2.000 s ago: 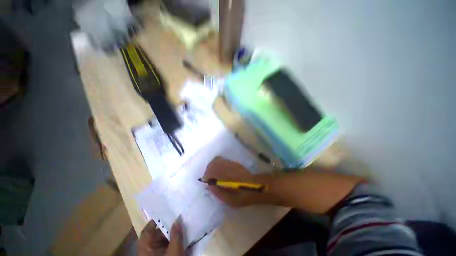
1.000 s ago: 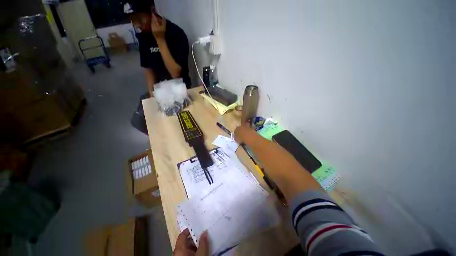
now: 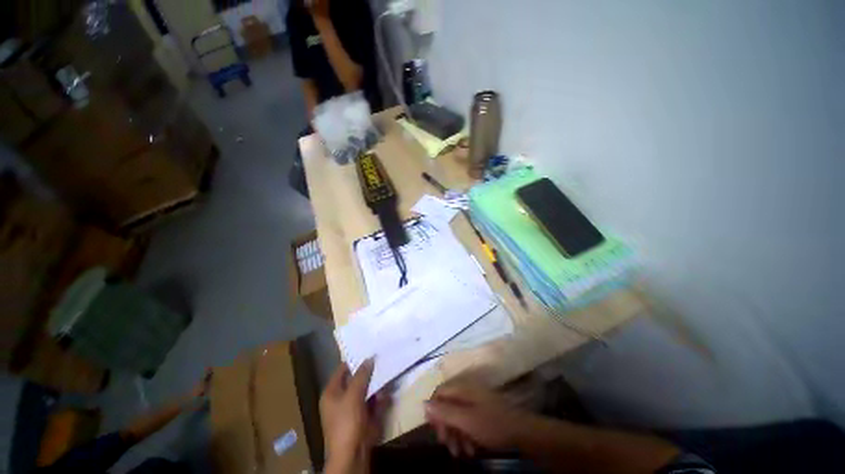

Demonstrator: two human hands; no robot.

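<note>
A white printed form (image 3: 417, 319) lies on other white papers at the desk's near end, its near corner lifted. My left hand (image 3: 350, 407) pinches that corner. My right hand (image 3: 463, 417), blurred, is off the desk's near edge, right of my left hand, with nothing seen in it and fingers loosely curled apart. Under the forms is a clipboard (image 3: 363, 243) with printed paper. A yellow and black pen (image 3: 491, 255) lies right of the papers. A black metal detector (image 3: 378, 190) lies with its cord over the clipboard's papers.
A phone (image 3: 561, 218) lies on a green pad (image 3: 514, 208) by the wall. A flask (image 3: 484, 134), small slips (image 3: 435, 208) and a clear bag (image 3: 345, 125) are farther back. A person (image 3: 338, 56) is at the far end. Cartons (image 3: 255, 407), a green parcel (image 3: 120, 319) and another person's arm (image 3: 167, 418) are at left.
My right hand has drawn back from beside the flask to the near edge; the pen it held earlier lies on the desk. My left hand has raised the form's corner. The view has shifted.
</note>
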